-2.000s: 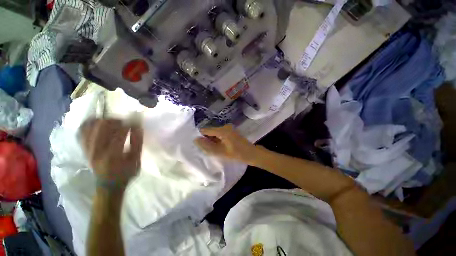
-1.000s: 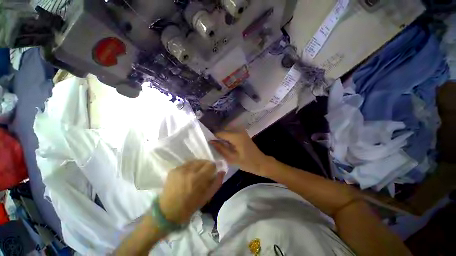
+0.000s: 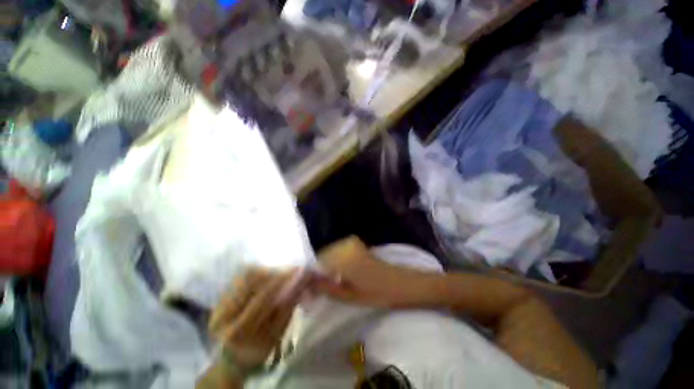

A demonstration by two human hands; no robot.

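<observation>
White cloth [image 3: 221, 205] runs from the lit needle area of the overlock machine [image 3: 266, 68] down to my hands. It glares under the lamp. My left hand [image 3: 255, 308] holds the cloth's lower end near my lap, with the fingers curled. My right hand [image 3: 342, 270] is beside it, its fingertips meeting the left fingers at the cloth's edge. The view is blurred, and the fingertips are partly hidden in the folds.
An open brown cardboard box [image 3: 609, 190] with blue cloth [image 3: 498, 125] and white pieces [image 3: 495, 216] stands at the right. More white cloth [image 3: 601, 83] is heaped behind it. A red bundle [image 3: 23, 232] lies far left. The table edge [image 3: 380, 125] slants between machine and box.
The view has swung back, so the machine looks smaller and more of the box shows. Both hands have moved down and away from the machine towards my lap, with the cloth drawn out towards them.
</observation>
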